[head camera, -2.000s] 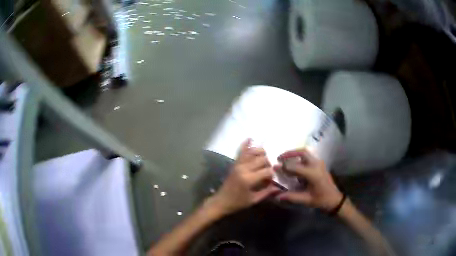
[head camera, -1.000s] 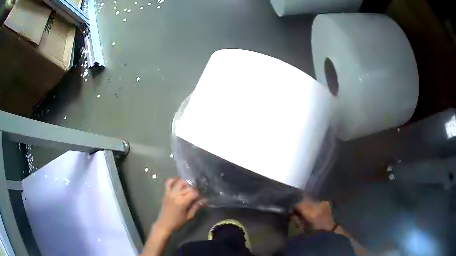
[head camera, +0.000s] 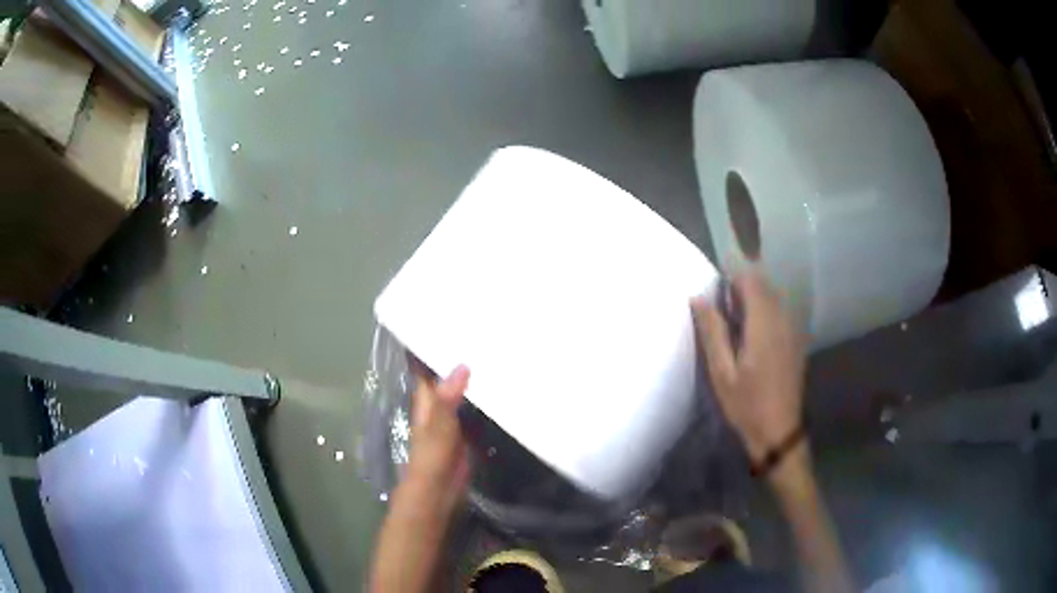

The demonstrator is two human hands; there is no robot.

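Observation:
A bright white material roll (head camera: 556, 313) lies on the floor in front of me, with clear plastic film (head camera: 388, 417) loose around its lower side. My left hand (head camera: 438, 434) is at the roll's near left edge, thumb on the white surface, its fingers hidden behind the edge. My right hand (head camera: 756, 365) is at the roll's right end, fingers against its edge near the top right corner. The roll's core is not visible.
A greyish roll with a hollow core (head camera: 864, 197) lies just right of the white one, and another roll (head camera: 713, 29) lies behind it. A brown carton (head camera: 70, 174) is at the upper left. A grey frame (head camera: 139, 357) with a white panel (head camera: 174, 498) is at the lower left.
The plastic film, pulled at by both hands a second ago, is now down around the roll. Both hands have moved up onto the roll's two ends. The roll sits more turned in view.

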